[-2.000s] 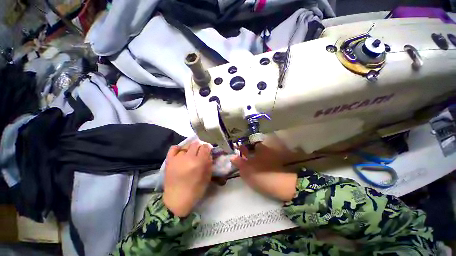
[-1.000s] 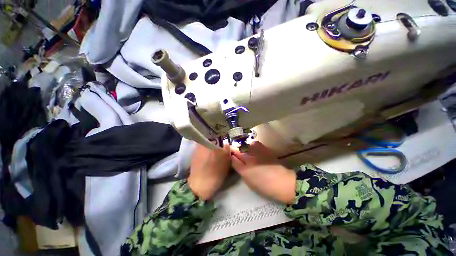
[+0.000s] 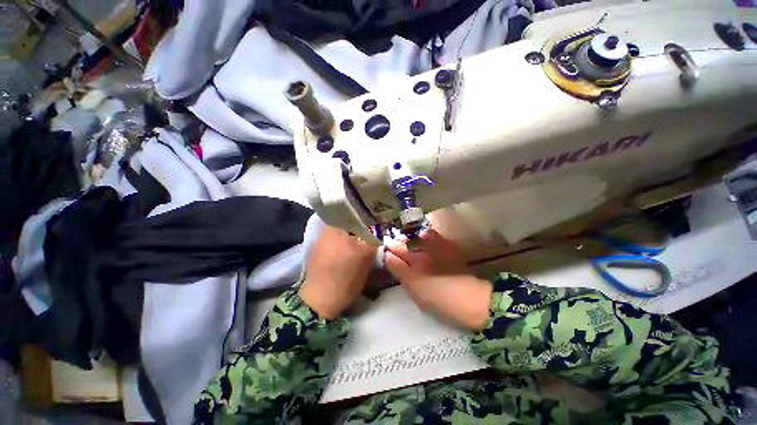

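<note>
My left hand (image 3: 336, 270) and my right hand (image 3: 436, 274) are close together at the needle area under the head of the cream-white sewing machine (image 3: 481, 141). My fingers pinch a small pale piece of the garment at the presser foot; most of it is hidden by my fingers and the machine head. The garment's black panel (image 3: 207, 236) and light-grey cloth (image 3: 187, 332) lie to the left of my left hand. The needle itself cannot be made out.
Blue-handled scissors (image 3: 635, 274) lie right of my hands, under the machine arm. A printed ruler runs along the front edge of the white table (image 3: 398, 332). More grey-and-black garments (image 3: 257, 79) are heaped behind and left of the machine.
My hands have come together at the needle; two seconds ago they were farther apart with a pale piece showing between them. The camera view has shifted slightly.
</note>
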